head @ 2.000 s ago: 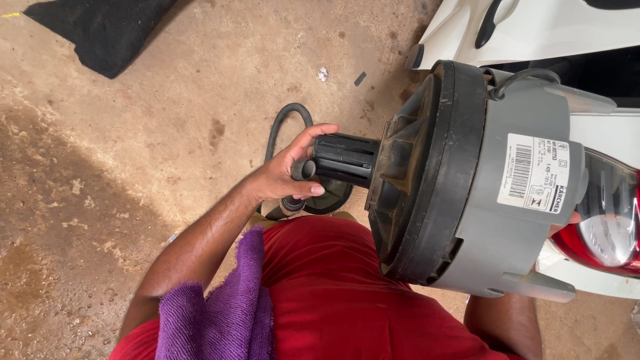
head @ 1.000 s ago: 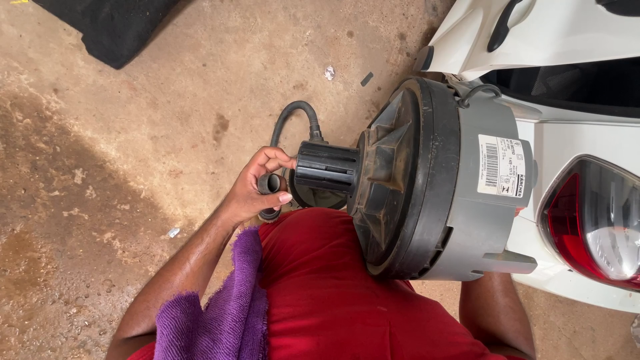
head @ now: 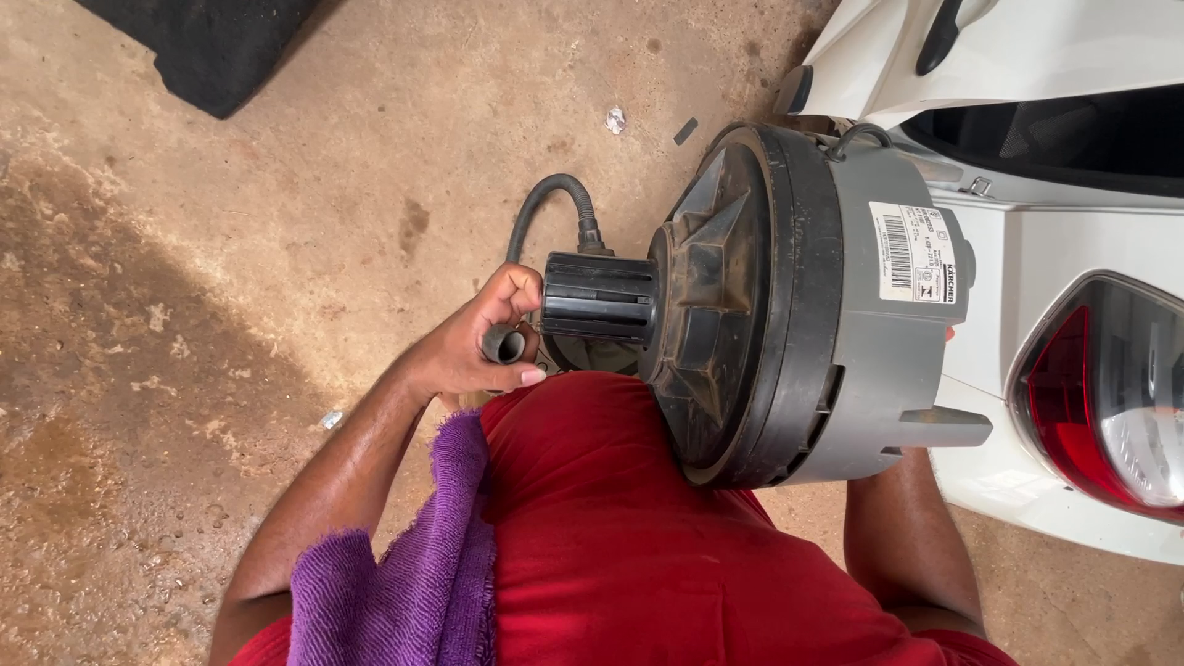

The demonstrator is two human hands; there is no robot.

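Note:
A Kärcher vacuum cleaner's motor head (head: 795,305), grey with a dusty black underside, lies on its side against my red shirt. Its ribbed black float cage (head: 599,296) points left. My left hand (head: 490,338) holds the open end of a dark hose (head: 505,344) between thumb and fingers, with the index fingertip at the cage's rim. My right hand is almost wholly hidden behind the motor head; only a bit of finger (head: 950,333) shows at its far right edge, and the forearm comes up beneath it. A ribbed grey hose (head: 555,182) curves behind the cage.
At the right stands a white car (head: 980,370) with a tail light (head: 1110,398) close to the motor head. A black mat (head: 222,46) lies on the stained concrete floor at upper left. A purple towel (head: 407,573) hangs over my left arm and side.
Compared with two seconds ago, the motor head has shifted left and its label side is turned somewhat differently. My left hand remains beside the cage with the hose end. More of the car shows.

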